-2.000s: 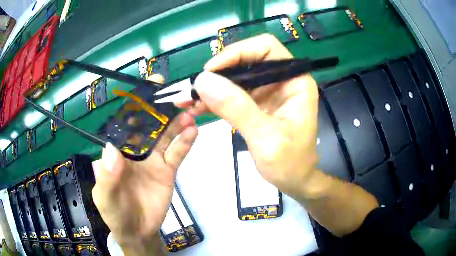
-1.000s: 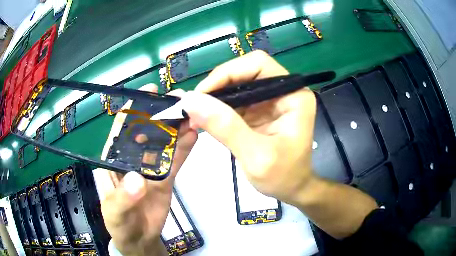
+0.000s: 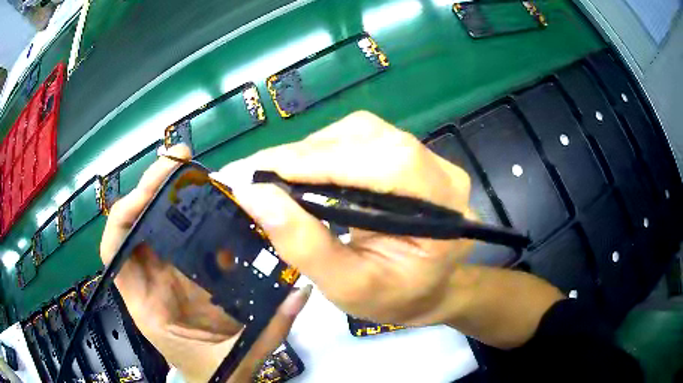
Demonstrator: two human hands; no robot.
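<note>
My left hand holds a black phone middle frame from below and around its solid end, tilted over the work surface. An orange flex cable lies along the edge of that solid end. My right hand is over the frame's upper right edge, its thumb and fingertips at the cable and edge. It also holds black tweezers, which lie across the palm and point down right. The pale tips seen earlier do not show. What the right fingertips pinch is partly hidden.
A green belt carries spaced phone frames. A red tray lies at far left. Empty black trays stand at right, and filled black trays at lower left. Two frames lie partly hidden on the white surface.
The held frame has turned, its solid end now up and its open part toward me. The tweezers have swung back into my right palm, and the fingertips have moved onto the frame's edge. Belt frames have shifted.
</note>
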